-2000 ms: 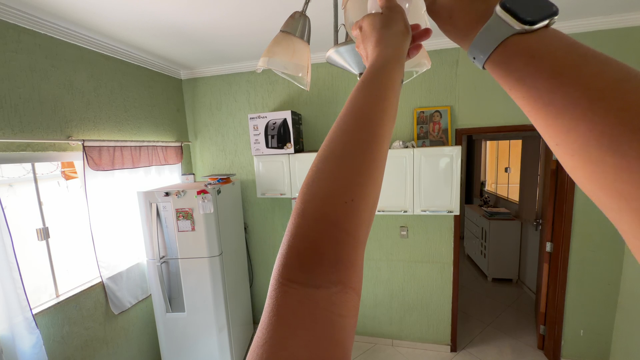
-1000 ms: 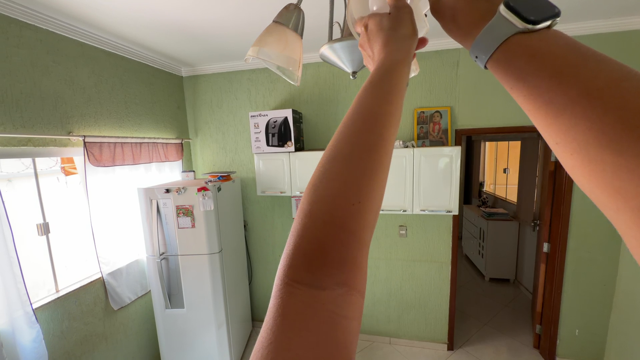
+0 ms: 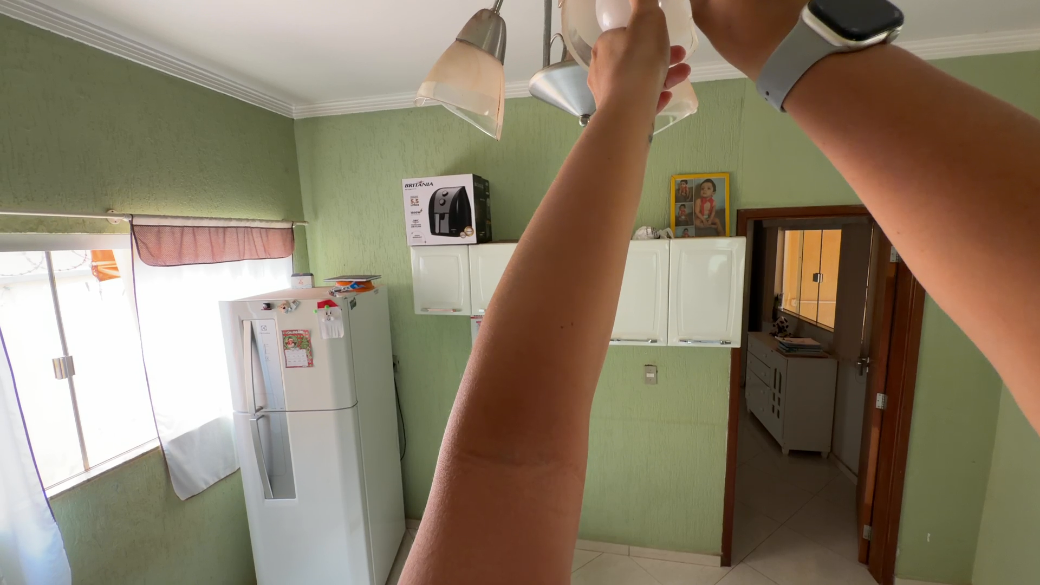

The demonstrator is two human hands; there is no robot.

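Note:
My left hand is raised to a ceiling lamp with several frosted glass shades. Its fingers are around a rounded white light bulb at a glass shade, near the top edge of the view. Close by on the right is my right hand, with a smartwatch on its wrist; its fingers are cut off by the top edge, so its hold is hidden. Another glass shade hangs to the left, and the lamp's metal cone is just left of my left hand.
White wall cabinets carry an air fryer box and a yellow-framed picture. A white refrigerator stands at the left near a curtained window. At the right, a wooden doorway shows a sideboard beyond.
The left glass shade has swung a little left and then partly back. Both hands have stayed up at the lamp, with the left fingers shifting slightly.

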